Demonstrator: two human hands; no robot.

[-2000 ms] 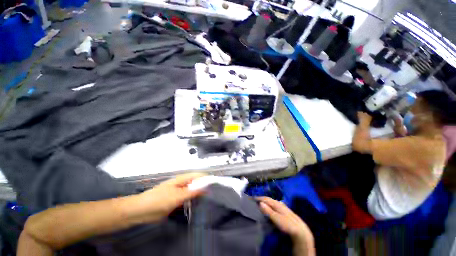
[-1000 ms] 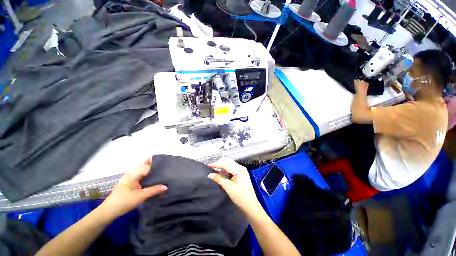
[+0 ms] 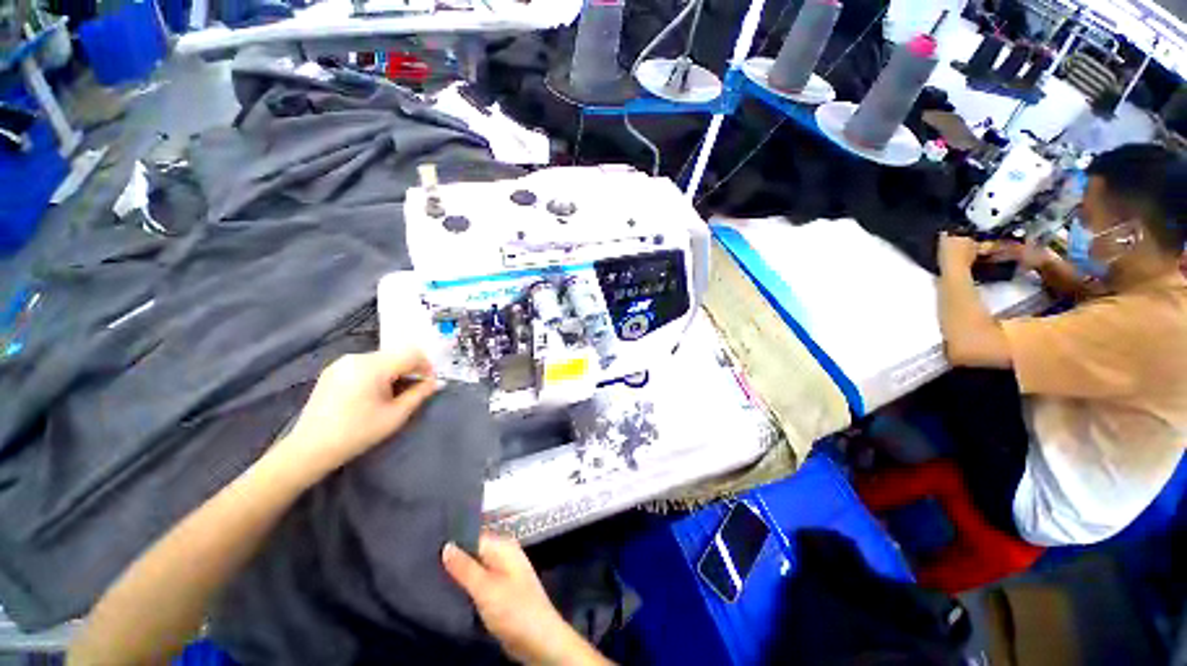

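Note:
A dark grey fabric panel (image 3: 391,520) hangs between my two hands over the table's front edge. My left hand (image 3: 371,406) pinches its upper edge just left of and below the needle area of the white overlock machine (image 3: 553,241). My right hand (image 3: 501,586) grips its right edge lower down, in front of the table edge. The panel's top right corner is close to the presser foot area (image 3: 484,358); whether it touches is not clear. The lower part of the panel runs out of the picture.
A large dark grey cloth heap (image 3: 195,286) covers the table at left. Thread cones (image 3: 898,91) stand behind the machine. A beige cloth strip (image 3: 781,377) lies right of it. A phone (image 3: 734,549) rests on blue material below. A masked person (image 3: 1087,351) works at right.
The panel, held low before the table a second ago, has moved up and left to the machine. My left hand has risen toward the needle area; my right hand has moved down and left.

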